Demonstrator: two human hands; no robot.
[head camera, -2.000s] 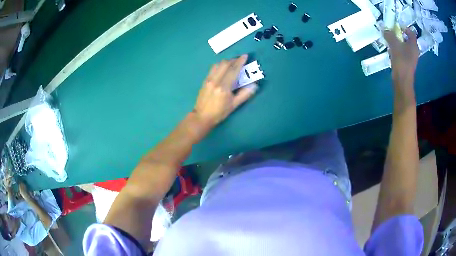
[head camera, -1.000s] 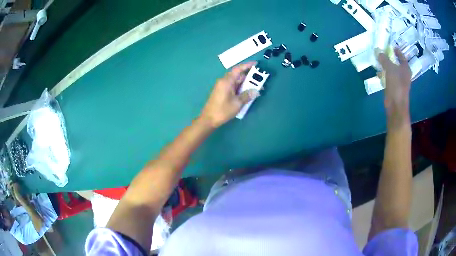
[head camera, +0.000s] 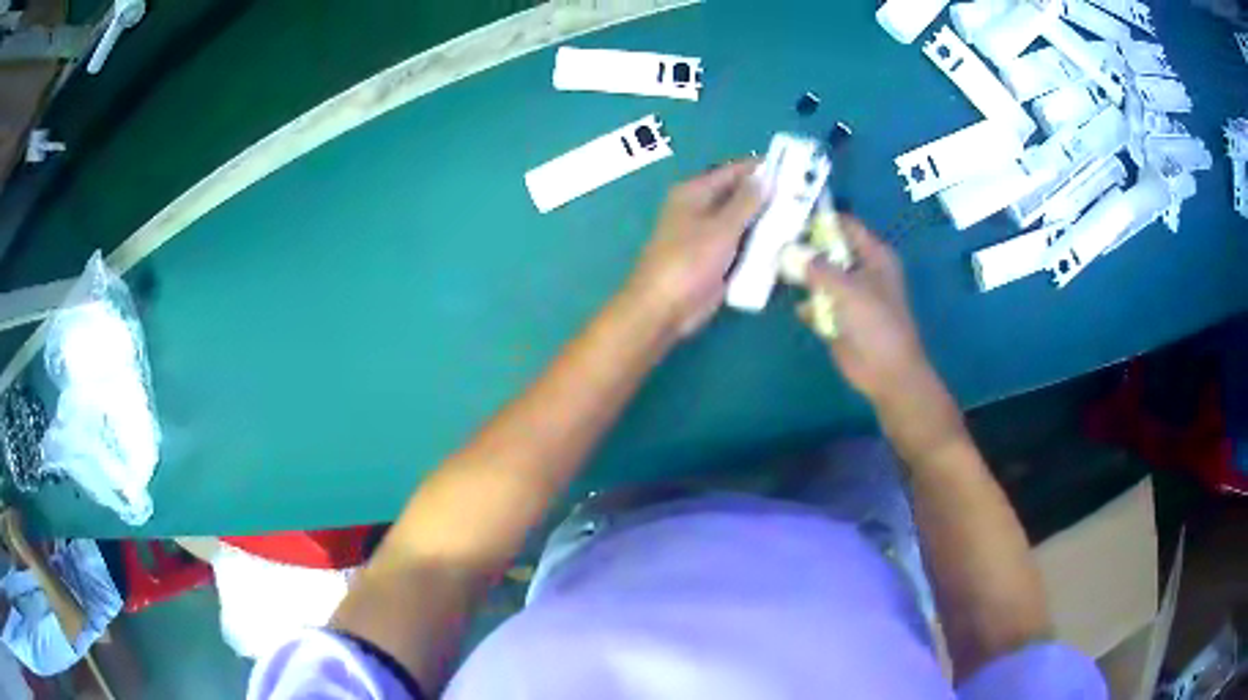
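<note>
My left hand (head camera: 695, 246) holds a white plastic housing (head camera: 777, 233) over the bench, its end with dark openings pointing away from me. My right hand (head camera: 860, 304) is at the housing's right side, closed around a pale yellow tool (head camera: 825, 280); the tool's tip is blurred. Two more white housings lie beyond my left hand, one farther (head camera: 616, 73) and one nearer (head camera: 589, 167). Small black parts (head camera: 809, 103) lie just beyond the held housing, which, with my hands, hides others.
A pile of white housings (head camera: 1081, 164) lies at the right on the green bench (head camera: 342, 342). A clear plastic bag (head camera: 103, 397) lies at far left. A pale rail (head camera: 342, 110) curves along the far side. A person's arm (head camera: 48, 574) shows at lower left, and cardboard (head camera: 1102, 568) below the edge.
My right hand has come from the pile to the held housing. My left hand has moved right and turned its housing. A second housing now lies beyond the first. The view has shifted.
</note>
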